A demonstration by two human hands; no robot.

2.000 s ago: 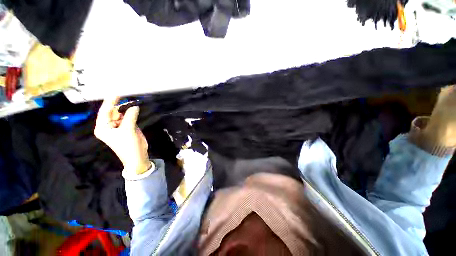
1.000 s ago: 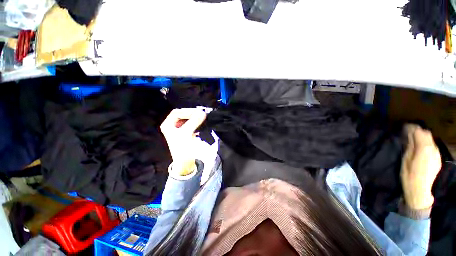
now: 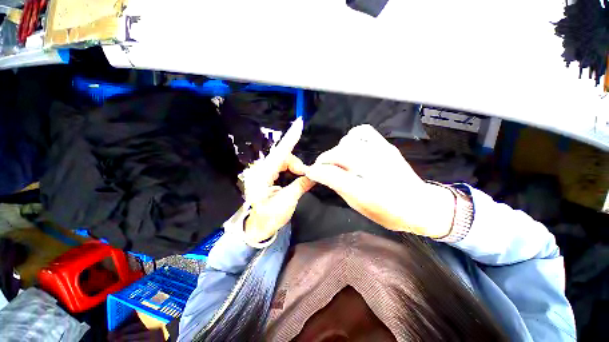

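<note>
My left hand [image 3: 270,194] and my right hand [image 3: 374,180] meet above my lap, left of the picture's middle. Thumbs and fingertips pinch together where they touch, and the left index finger points up. A black fabric strip [image 3: 328,195] shows as a small dark part just under the hands. Most of it is hidden by the hands or merges with the dark cloth behind, so its folds and ends cannot be told.
The white table [image 3: 267,47] crosses the top, with black strips [image 3: 587,40] at right and cardboard [image 3: 83,23] at left. A black garment pile [image 3: 133,170] lies left of my hands. A red plastic stool or basket [image 3: 87,275] and blue crate [image 3: 150,294] stand lower left.
My hands were wide apart with the black strip stretched between them. The right hand has moved far left to meet the left. The strip has left the table edge and is no longer stretched.
</note>
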